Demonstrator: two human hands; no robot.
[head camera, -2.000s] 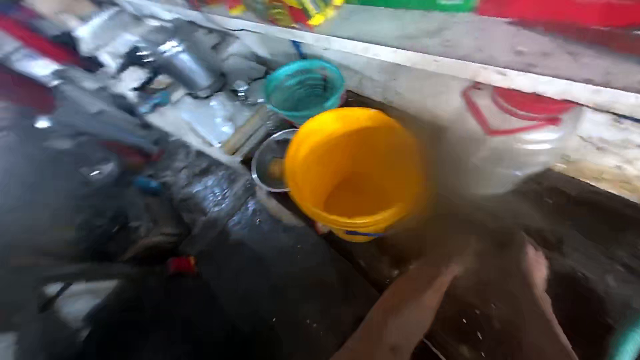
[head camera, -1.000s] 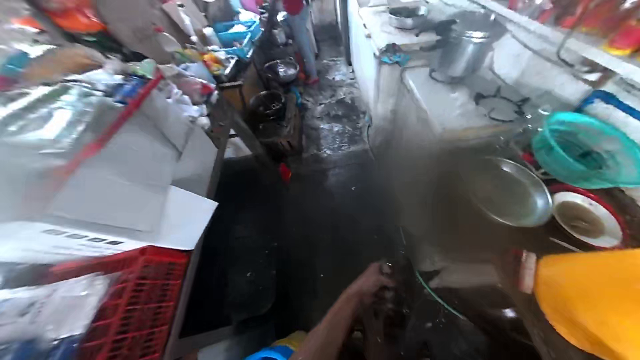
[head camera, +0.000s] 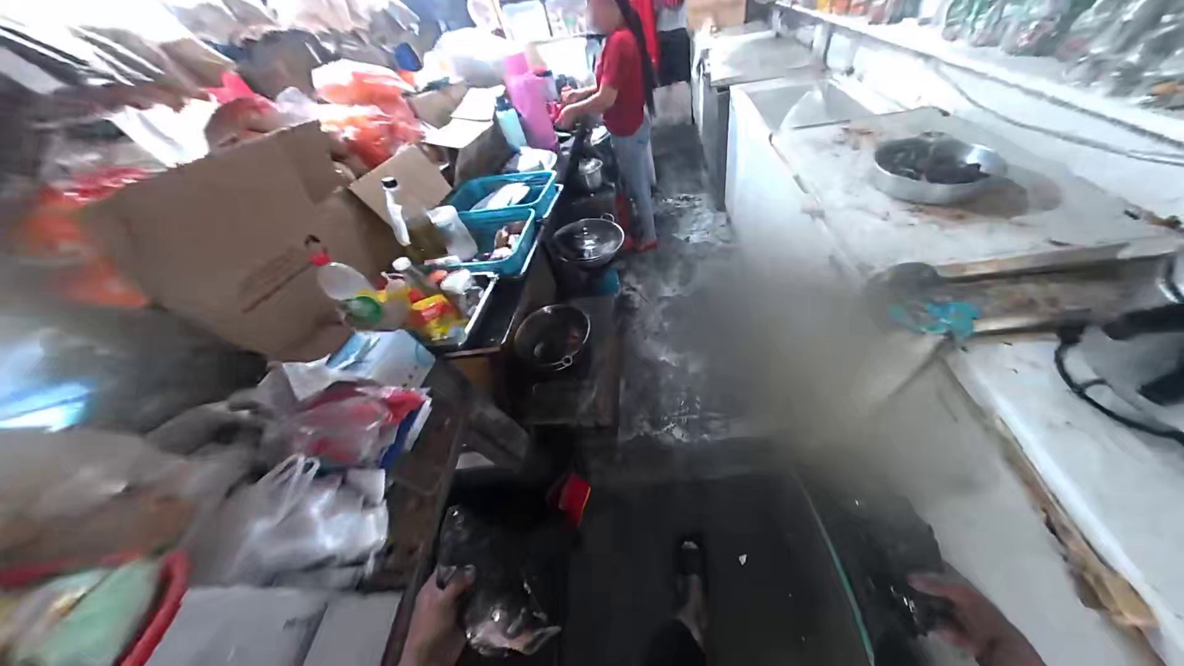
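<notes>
At the bottom edge of the head view is my left hand, its fingers bent against a dark, shiny, wet-looking thing whose kind is unclear. My right hand is low on the right, blurred, its fingertips at another dark, glossy shape. Whether either hand grips these things cannot be told. Between the hands lies the dark wet floor, with a foot in a dark slipper on it. A red object is beyond my left hand.
Cartons, plastic bags and blue baskets crowd the left side. Lidded pans stand lower beside the walkway. A person in a red shirt stands farther up. On the right, a white counter and a metal pan border the walkway.
The view has swung left and up along the walkway, away from the yellow bucket and green basin. My left hand now shows at lower left, my right hand at lower right.
</notes>
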